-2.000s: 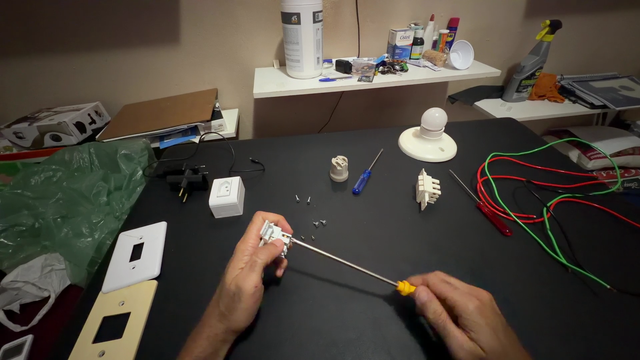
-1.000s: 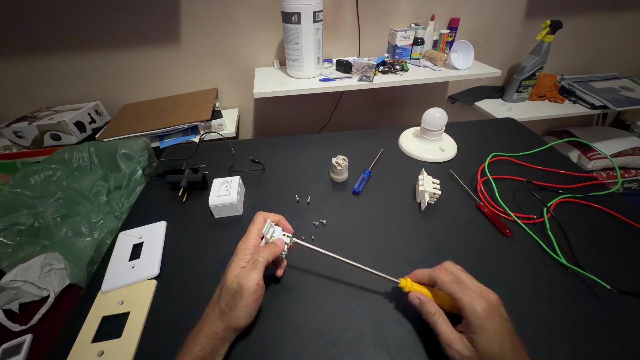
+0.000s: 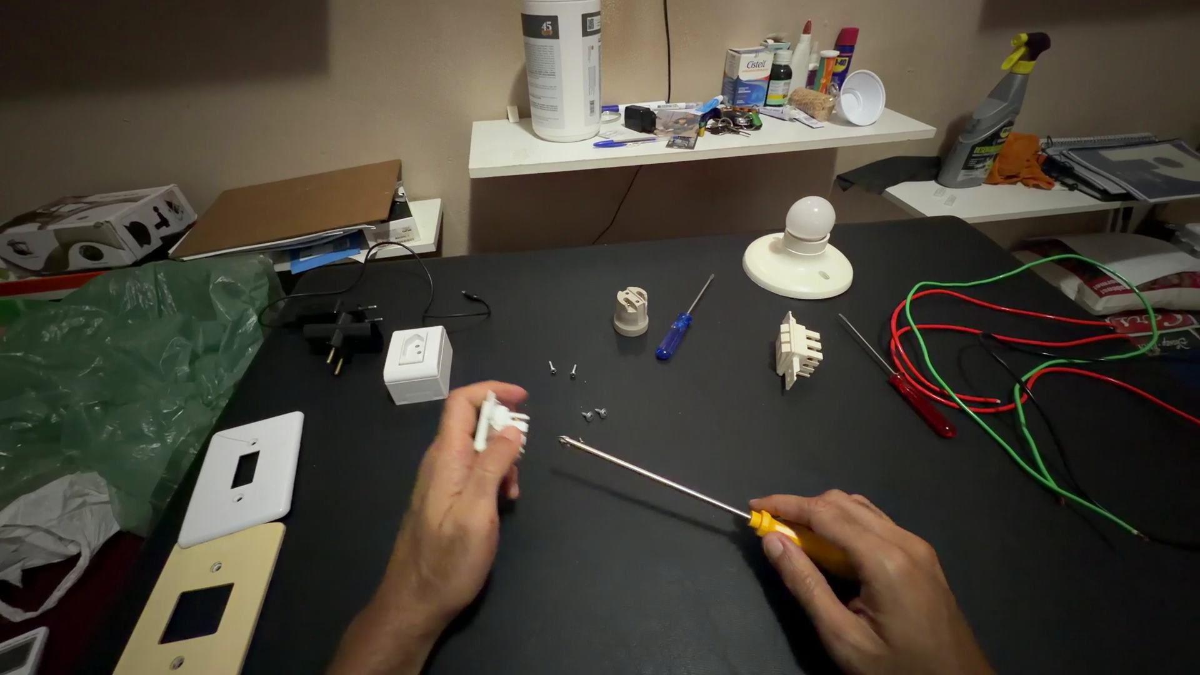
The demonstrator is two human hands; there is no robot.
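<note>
My left hand grips a small white electrical module between thumb and fingers, above the black table. My right hand holds a long screwdriver by its yellow handle. Its tip, which seems to carry a small screw, points at the module but stands apart from it. Several small screws lie just beyond the tip. Behind them are a lamp socket and a blue-handled screwdriver. A white outlet box sits just beyond my left hand.
A white wall plate and a cream one lie at the left. At the right are a cream switch module, a red-handled screwdriver and coiled wires. A bulb on a round base stands at the back.
The screwdriver tip was at the module in both earlier frames; now the two are apart. My left hand has tilted the module, and my right hand has shifted its hold on the yellow handle.
</note>
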